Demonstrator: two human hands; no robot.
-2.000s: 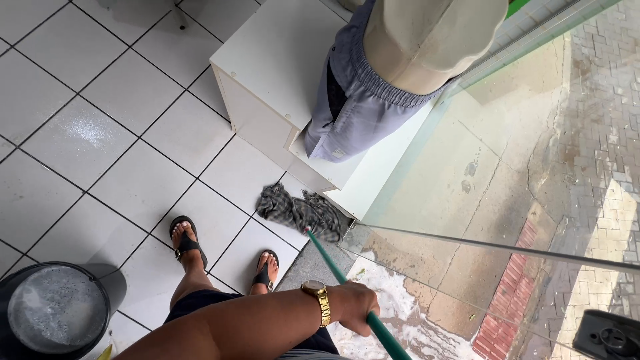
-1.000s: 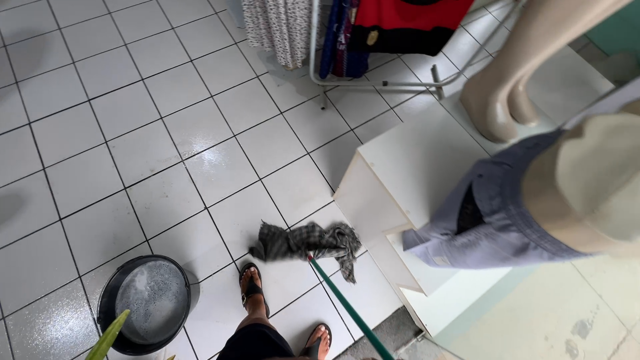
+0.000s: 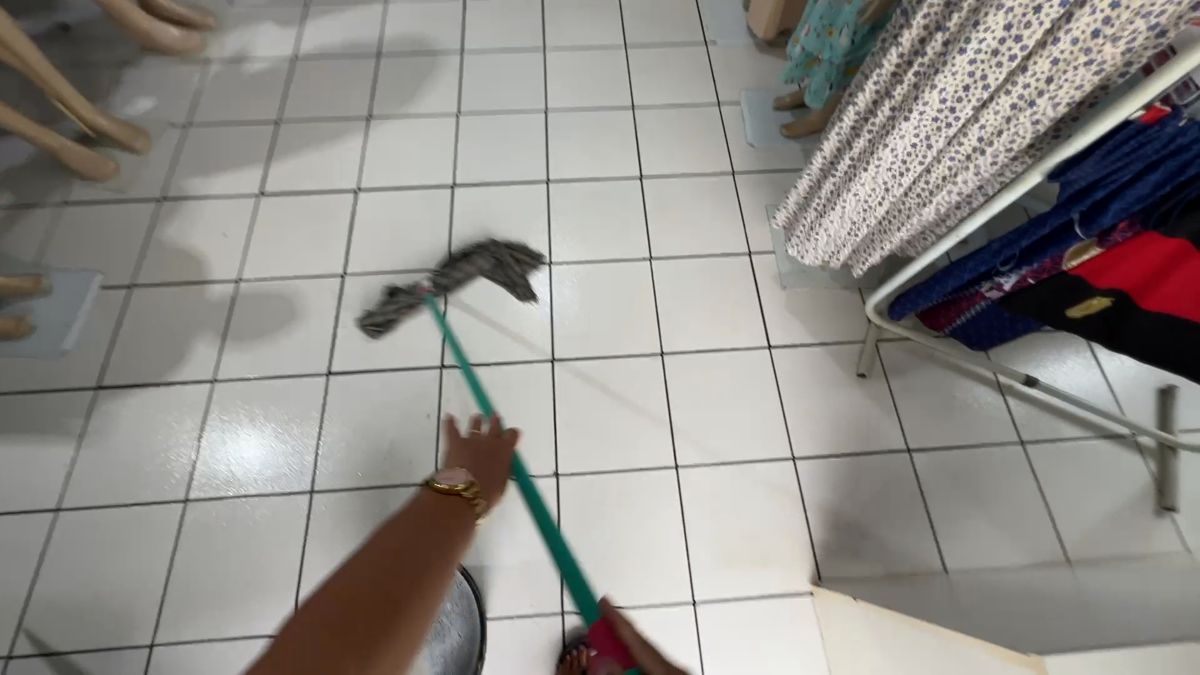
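A long green pole (image 3: 544,511) slants up and left across the view, with a dark grey checked cloth (image 3: 487,262) draped over its far end on the white tiled floor. My left hand (image 3: 483,459), with a gold watch on the wrist, is at the middle of the pole; its fingers look partly spread, and the blur hides how firmly it holds. Lower down, my right hand (image 3: 637,642) grips the pole at its red upper part, partly cut off by the bottom edge. The cloth is slightly blurred.
A black bucket (image 3: 459,623) of greyish water stands partly behind my left forearm. A white metal clothes rack (image 3: 1012,375) with garments is at right, a patterned dress (image 3: 900,178) beside it. Mannequin feet on a stand (image 3: 47,309) are at left. A white display box (image 3: 900,633) fills the lower right.
The view has swung away from the glass and display box toward the open floor. The cloth, beside the box a second ago, now lies out on the tiles. Both hands are now in view.
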